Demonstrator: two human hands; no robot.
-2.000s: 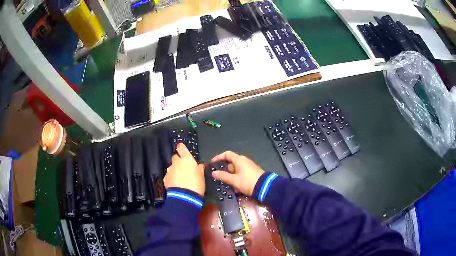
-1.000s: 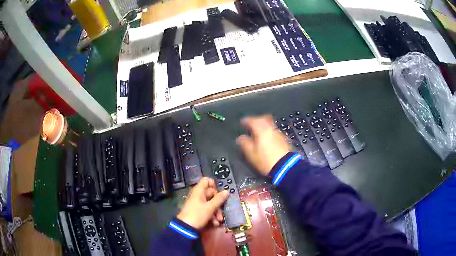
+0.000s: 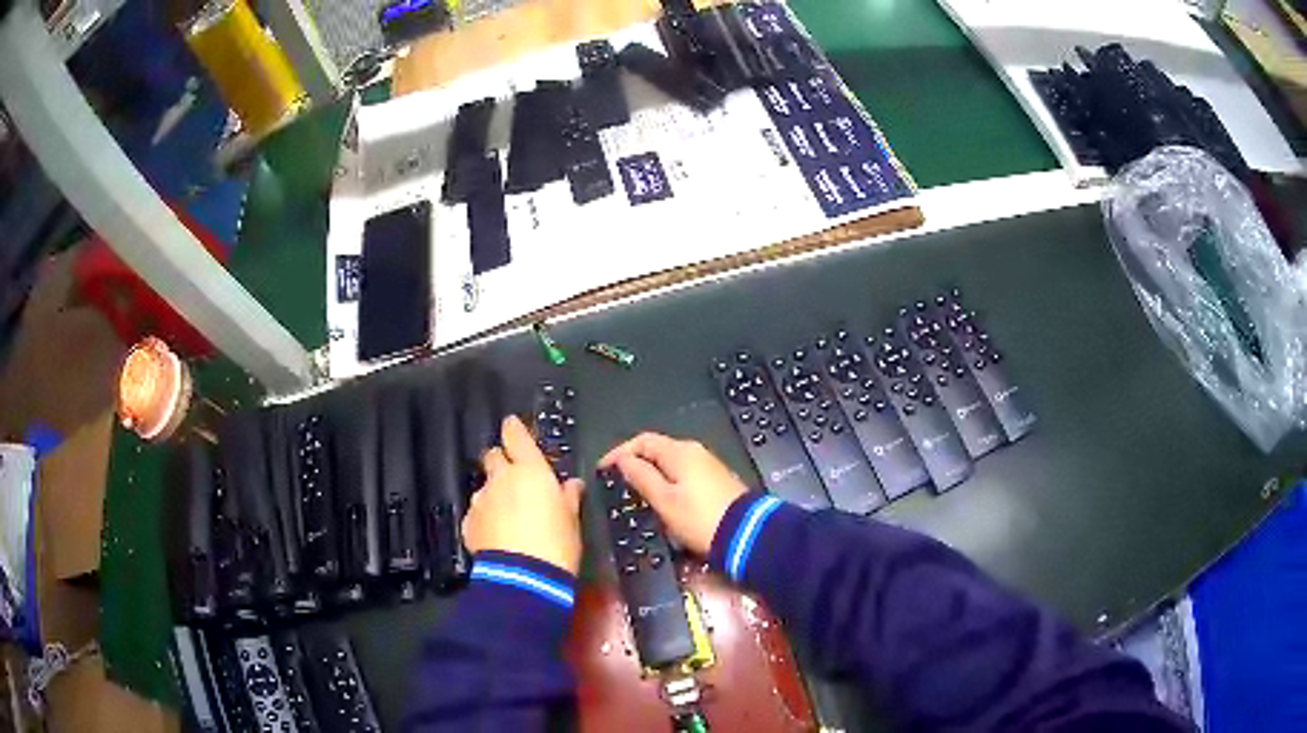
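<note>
A black remote control (image 3: 641, 566) lies button side up on the reddish-brown test fixture (image 3: 757, 652), over its yellow block (image 3: 700, 630). My right hand (image 3: 674, 491) holds this remote's far end between thumb and fingers. My left hand (image 3: 525, 504) is closed around another remote (image 3: 556, 415) at the right end of the left row; the hand hides its lower part. The left row of remotes (image 3: 308, 501) leans close together, many showing plain sides. The right row of remotes (image 3: 874, 415) lies fanned, buttons up.
Two small green batteries (image 3: 611, 354) lie beyond my hands. A white printed sheet (image 3: 688, 179) holds black parts and a plain black rectangle (image 3: 394, 284). A clear plastic bag (image 3: 1201, 287) and blue tote (image 3: 1261, 616) are right. An orange-glowing jar (image 3: 152, 390) and white post (image 3: 158, 215) are left.
One more remote lies at the left end of the right row. My right hand has come back from that row to the fixture remote. My left hand has moved from the fixture remote to the left row.
</note>
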